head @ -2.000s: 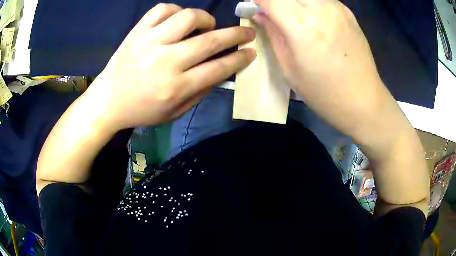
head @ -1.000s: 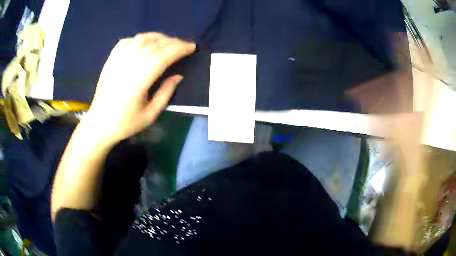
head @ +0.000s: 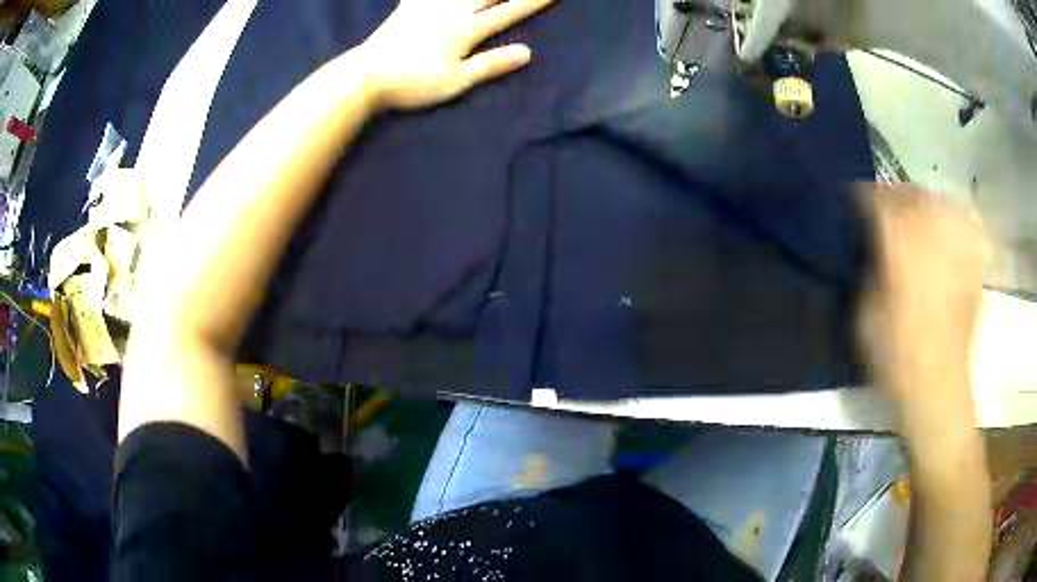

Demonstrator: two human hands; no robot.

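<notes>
The navy garment piece (head: pixel 705 330) lies spread over the white machine table, with a seam or fold line running down its middle. Two pale chalk marks (head: pixel 624 302) show on either side of this line. A small white piece (head: pixel 545 397) shows at the cloth's front edge; I cannot tell what it is. My left hand (head: pixel 449 51) lies on the cloth at the upper left, fingers apart and partly cut off by the top edge. My right hand (head: pixel 927 256) is blurred at the cloth's right edge; its fingertips are unclear and I cannot tell whether it holds anything.
The machine's metal parts (head: pixel 682 77) and a cream ribbed knob (head: pixel 793 96) stand above the cloth at the top right. Tan scraps (head: pixel 85 301) hang at the left table edge. My jeans (head: pixel 512 455) are below the front edge.
The view has shifted, bringing machine parts into sight. The white card is no longer seen lying on the cloth. My left hand has moved up over the cloth. My right hand remains at the right, blurred.
</notes>
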